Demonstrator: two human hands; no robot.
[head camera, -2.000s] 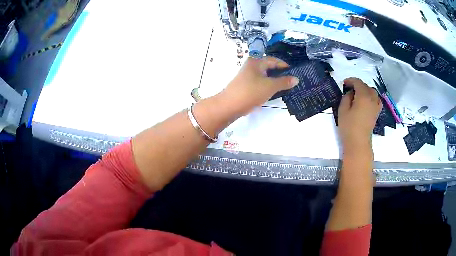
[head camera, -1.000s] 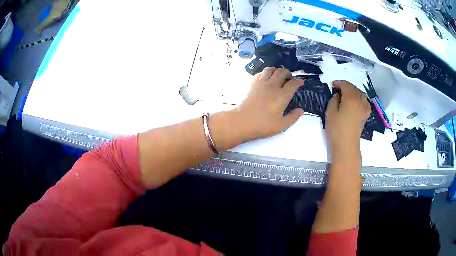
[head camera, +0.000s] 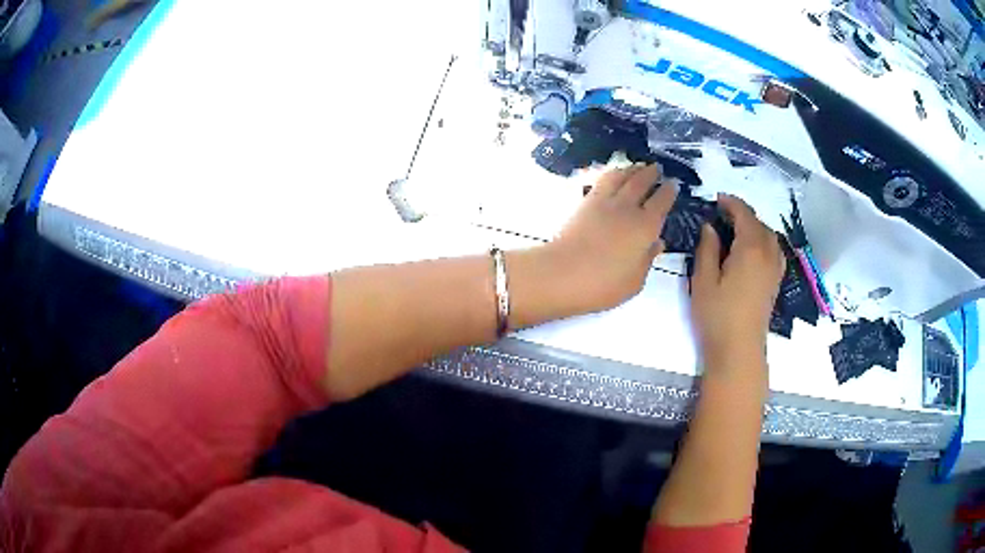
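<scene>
Black care labels with fine white print (head camera: 680, 229) lie between my two hands on the white machine table, right of the needle area. My left hand (head camera: 621, 243) is on their left side, fingers together over the labels' edge. My right hand (head camera: 738, 268) is on their right side, with thumb and fingers closed on the edge of the labels. More black labels (head camera: 599, 140) lie behind my left hand, beside the presser foot area. Another pile (head camera: 795, 297) lies just right of my right hand. A small separate pile (head camera: 866, 348) lies farther right.
The sewing machine head with "JACK" lettering (head camera: 700, 84) stands behind the labels. A crinkled clear plastic bag (head camera: 702, 135) lies under it. Thin pink and dark sticks (head camera: 812, 265) lie right of my right hand. A marked ruler strip (head camera: 562, 380) runs along the table's front edge.
My left hand has moved right, closer to my right hand, and now covers part of the label pile that was spread out. The camera view has shifted slightly.
</scene>
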